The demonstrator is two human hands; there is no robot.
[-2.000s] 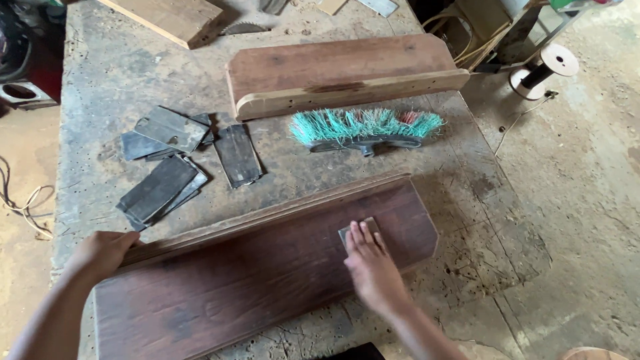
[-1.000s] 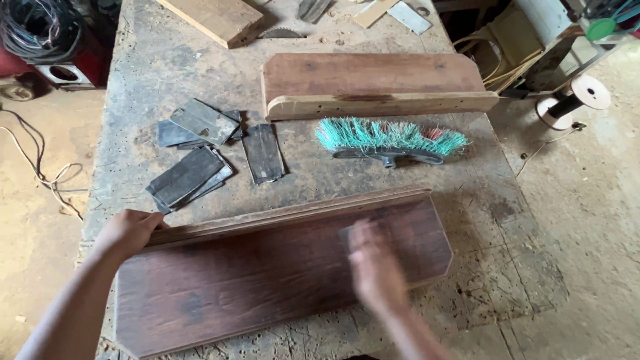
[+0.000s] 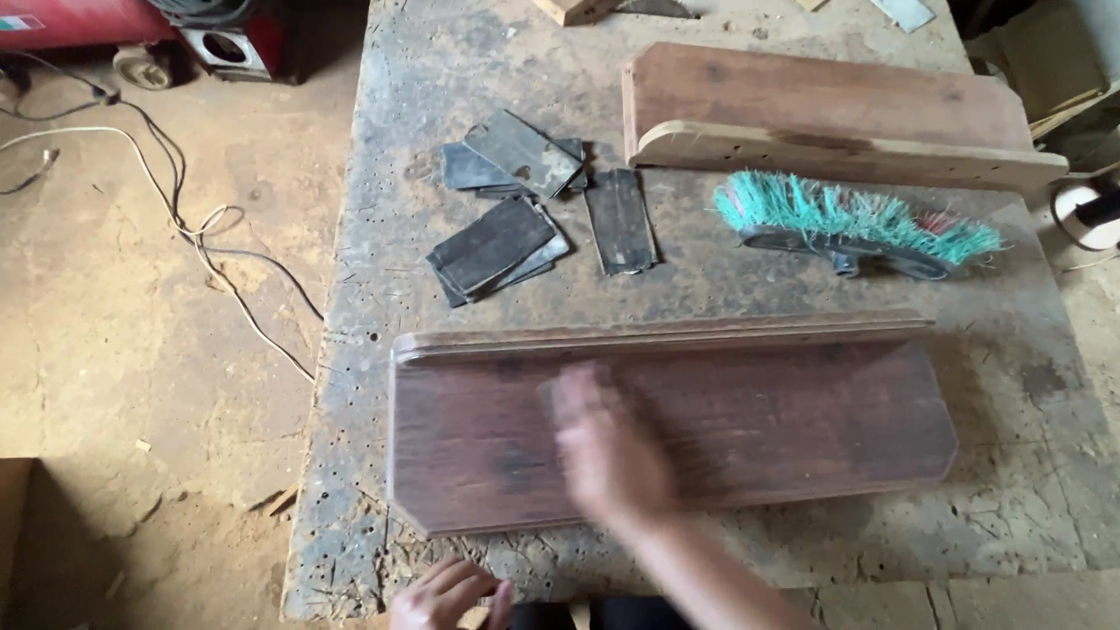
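A dark brown wooden board with clipped corners and a raised edge strip [image 3: 787, 411] lies across the workbench. My right hand [image 3: 612, 446], blurred, presses a small flat piece, likely sandpaper [image 3: 553, 398], against the board left of its middle. At the bench's near edge rests my left hand [image 3: 453, 595], below the board, its fingers loosely curled with nothing seen in them. Several worn dark sandpaper sheets [image 3: 499, 241] lie in a loose pile beyond the board, with one folded sheet [image 3: 621, 220] beside them. A broom head with turquoise bristles [image 3: 857, 214] lies to their right.
A second wooden board with a pale edge strip [image 3: 831, 96] lies at the back right of the wooden workbench [image 3: 350, 525]. Behind are a wood block [image 3: 573, 9] and part of a saw blade [image 3: 656, 7]. Cables [image 3: 206, 236] trail over the floor at left.
My left hand has let go of the board's left end and come down to the bench's near edge. My right hand has moved left along the board. The view has shifted left.
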